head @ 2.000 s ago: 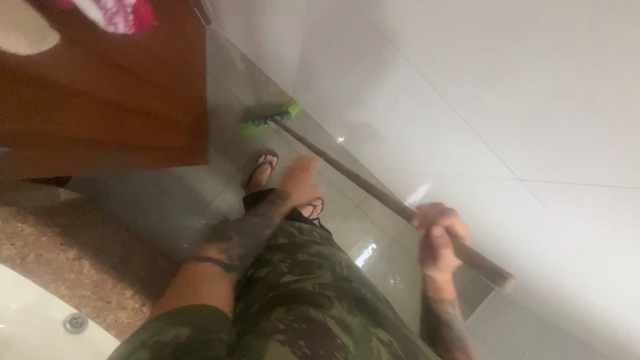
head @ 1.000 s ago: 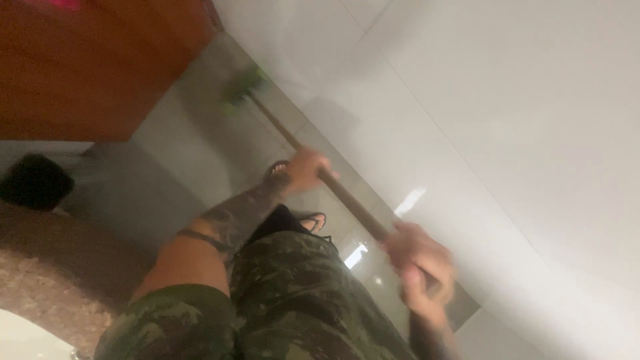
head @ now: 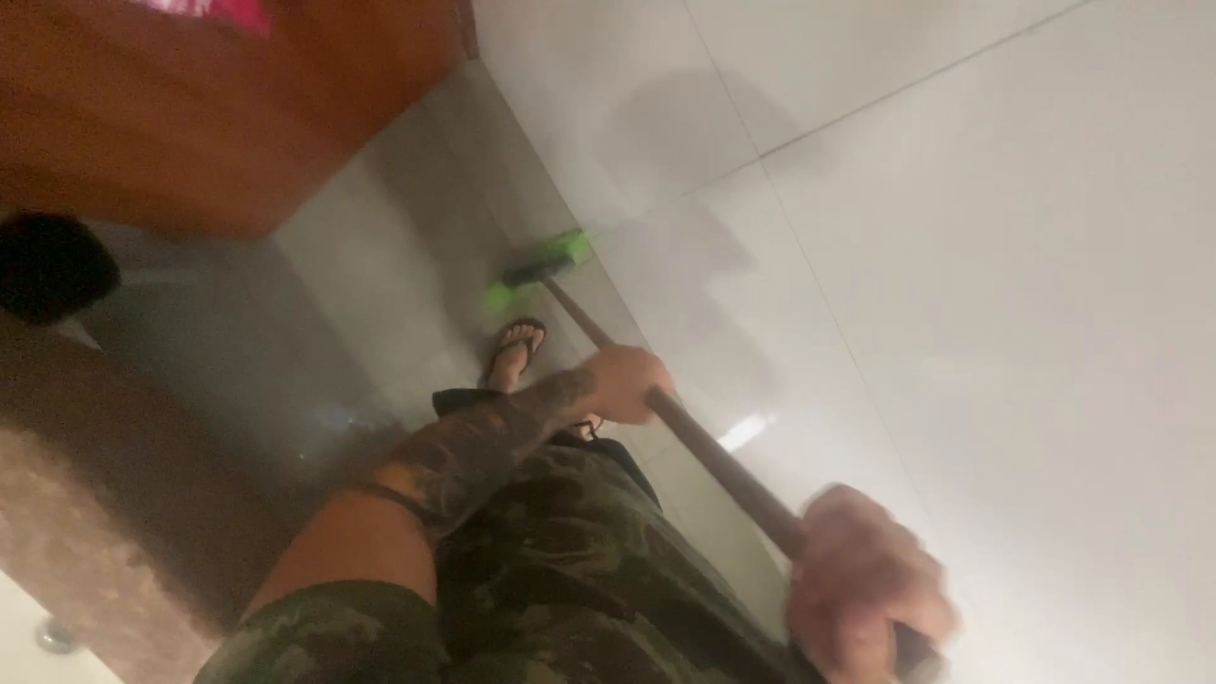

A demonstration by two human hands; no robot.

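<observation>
A long wooden broom handle (head: 727,467) slants from the lower right up to a broom head with green bristles (head: 543,266), which rests on the grey tiled floor beside the white wall. My left hand (head: 629,383), at the end of a tattooed forearm, is closed around the middle of the handle. Near the handle's upper end, my right hand (head: 866,584) grips it; motion blurs this hand. My foot in a black flip-flop (head: 515,353) stands just below the broom head. The other foot is mostly hidden behind my left hand and forearm.
White wall tiles (head: 950,237) run along the right side. A reddish-brown wooden panel (head: 285,104) with something pink on it fills the upper left. Below it are a dark object (head: 55,268) and a speckled stone counter (head: 85,532) beside a white basin (head: 24,627).
The broom head has moved along the floor, first away from my feet, then back close to them. My left hand, off the handle's line two seconds ago, now holds it.
</observation>
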